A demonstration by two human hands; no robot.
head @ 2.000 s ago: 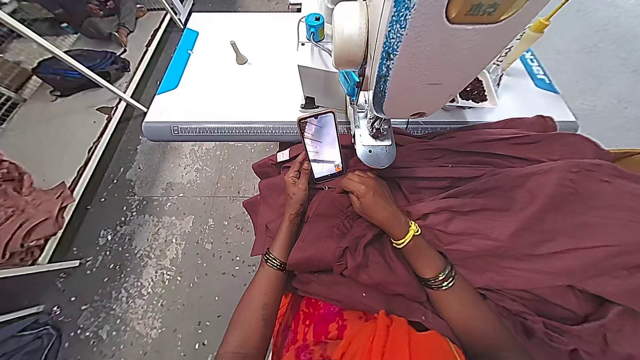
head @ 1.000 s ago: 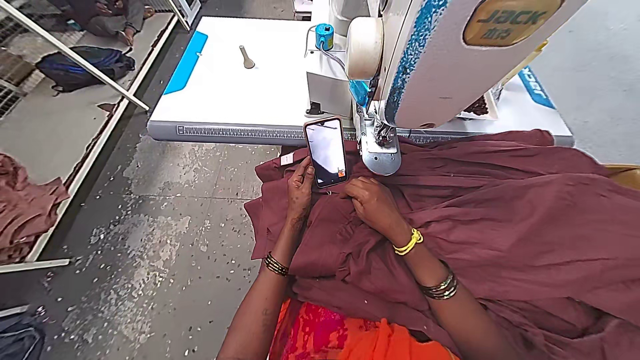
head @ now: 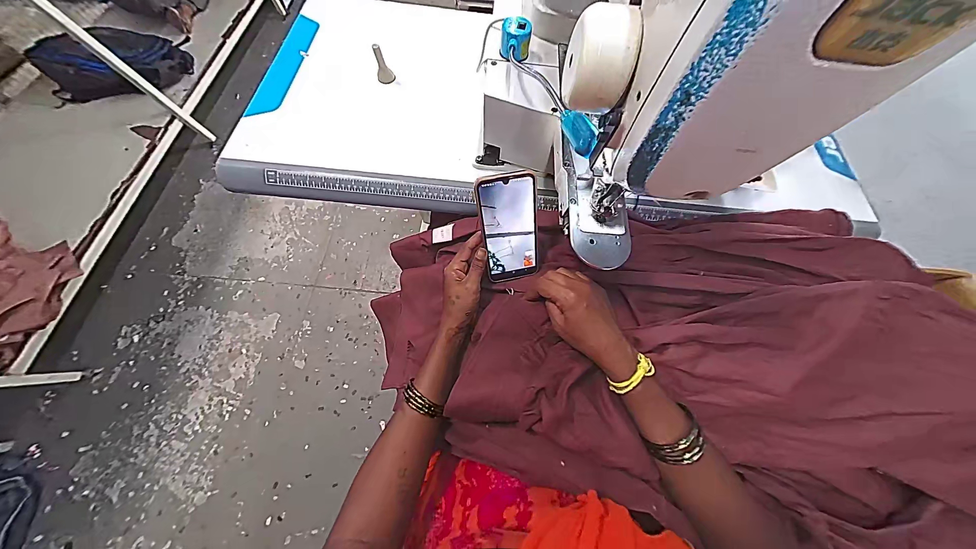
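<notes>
My left hand (head: pixel 465 286) holds a smartphone (head: pixel 508 227) upright by its lower left edge, its lit screen facing me. My right hand (head: pixel 572 309) lies just right of the phone's lower end, fingers bent on the maroon fabric (head: pixel 762 328); whether they pinch it cannot be told. The fabric is a large gathered piece across my lap and along the table's front, with a small white label (head: pixel 443 233) near its upper left. Right of the phone, the rounded metal arm end (head: pixel 602 248) of a Jack sewing machine (head: pixel 709 99) juts out over the fabric.
The white machine table (head: pixel 343 114) has a ruler strip along its front edge and a small grey cone-like piece (head: pixel 383 67) on top. A blue lamp-like fitting (head: pixel 517 38) stands by the machine. At left are a metal frame (head: pixel 130 72), a dark bag (head: pixel 110 62) and reddish cloth (head: pixel 30 282).
The picture on the phone's screen has changed. Both hands stay in nearly the same place on the phone and fabric.
</notes>
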